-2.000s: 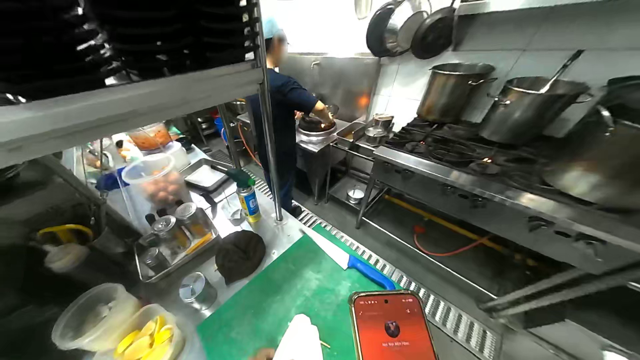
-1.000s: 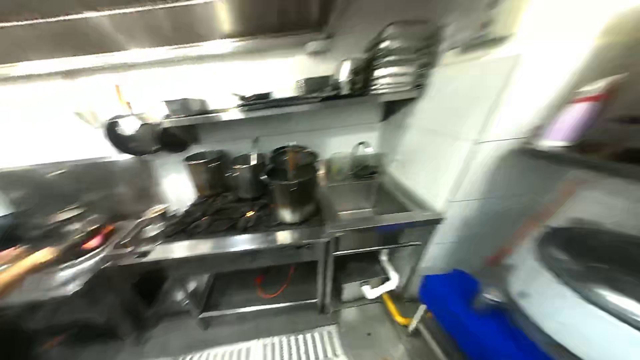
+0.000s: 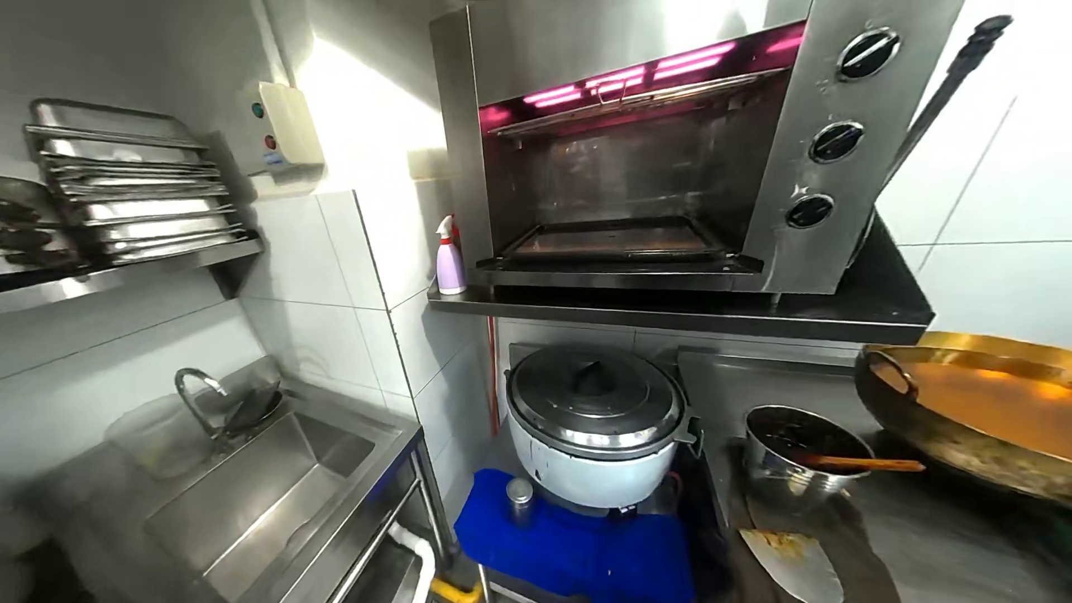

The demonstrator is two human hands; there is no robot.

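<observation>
Neither my left hand nor my right hand shows in the view now. A large rice cooker (image 3: pixel 593 435) with a dark lid stands on a low blue-covered surface (image 3: pixel 578 557), beside a small metal shaker (image 3: pixel 520 501). Above it, a salamander grill (image 3: pixel 624 176) glows pink along its top, with a dark tray (image 3: pixel 615 240) inside. To the right, a steel pot (image 3: pixel 775 465) holds dark contents and a wooden-handled utensil (image 3: pixel 871 462). A metal scraper blade (image 3: pixel 791 559) lies below the pot. A wide brass-coloured pan (image 3: pixel 938 427) with orange liquid sits at the right edge.
A steel sink (image 3: pixel 285 477) with a curved tap (image 3: pixel 188 394) is at lower left, above a white drain pipe (image 3: pixel 414 548). Stacked metal trays (image 3: pixel 151 197) fill the left wall shelf (image 3: pixel 167 264). A purple spray bottle (image 3: pixel 450 264) stands at the grill shelf's left end. A control box (image 3: pixel 289 126) is wall-mounted.
The view has swung far right, from the green cutting board and stove to the sink, grill and rice cooker. The hand and phone at the bottom two seconds ago are out of view.
</observation>
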